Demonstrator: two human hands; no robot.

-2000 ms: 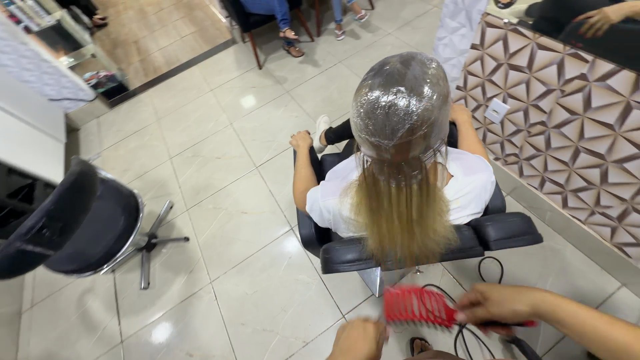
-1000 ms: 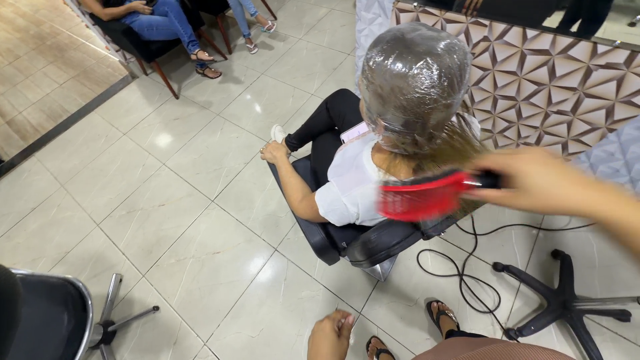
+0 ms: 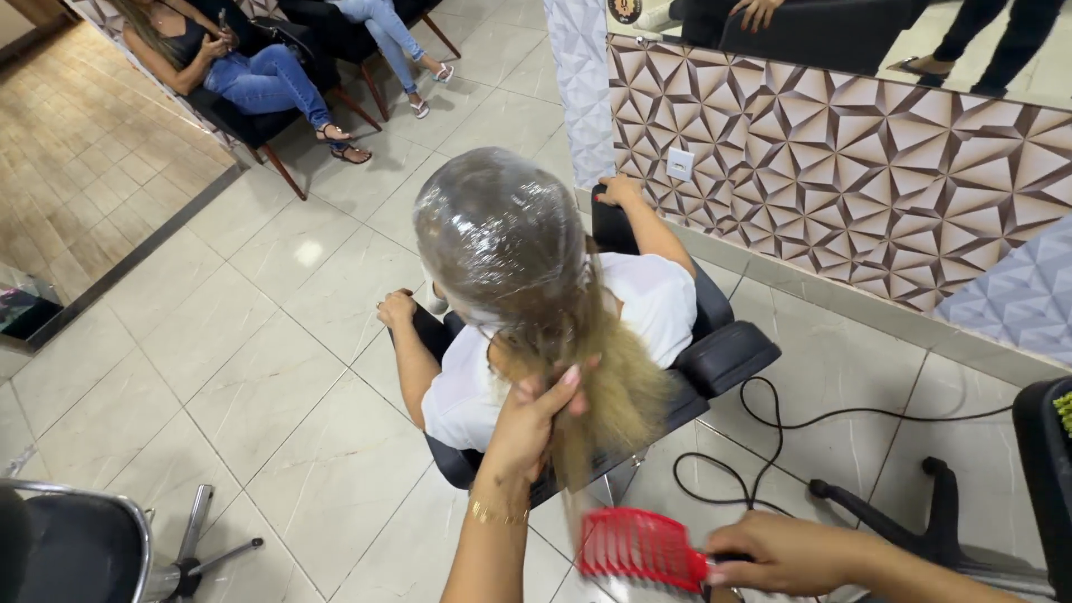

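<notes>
A person in a white shirt sits in a black salon chair, back toward me, the head wrapped in clear plastic film. Blond lengths of hair hang out below the film. My left hand, with a gold bracelet at the wrist, grips a strand of that hair near the nape. My right hand holds the black handle of a red vented hairbrush. The brush is at the lower end of the held strand, below and right of my left hand; its bristles are blurred.
A black cable loops over the tiled floor at the right, near a wheeled base. Another chair stands at lower left. Two seated people are at upper left. A patterned wall with a mirror above runs along the right.
My left hand, apart from the hair one second ago, now grips a strand. The brush in my right hand has moved down from beside the head. The view has shifted.
</notes>
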